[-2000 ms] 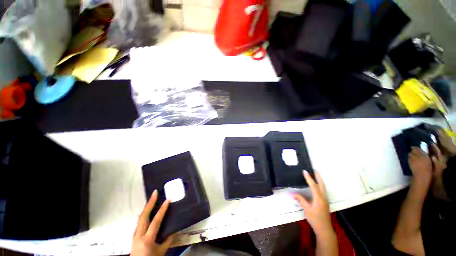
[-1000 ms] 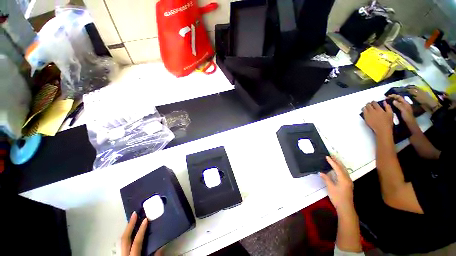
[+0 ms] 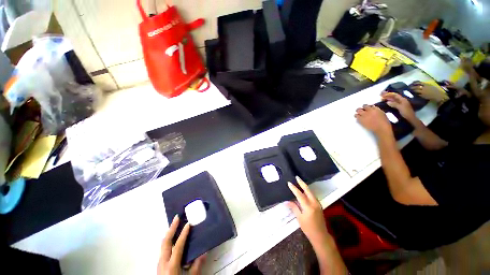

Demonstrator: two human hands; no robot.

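Note:
Three black insert trays, each with a white rounded item in its centre, lie on the white bench. My left hand [image 3: 177,250] is at the near left edge of the left tray [image 3: 217,228], two fingers on top by its white item [image 3: 195,211] and the thumb at the near side. My right hand [image 3: 307,212] holds the near right corner of the middle tray [image 3: 260,188], fingers on top and thumb at the front edge. The right tray [image 3: 317,167] lies against the middle tray. Both hands are partly cut off by the bottom edge.
A clear plastic bag [image 3: 115,172] lies behind the trays. Black boxes [image 3: 268,80] are heaped at the rear, beside a red bag [image 3: 171,56]. Another person's arms [image 3: 395,156] work on black trays at the right. A black block [image 3: 29,263] is at lower left.
The view has swung right. The middle tray has moved right, away from the left tray and up against the right tray. My right hand has gone from the right tray to the middle one.

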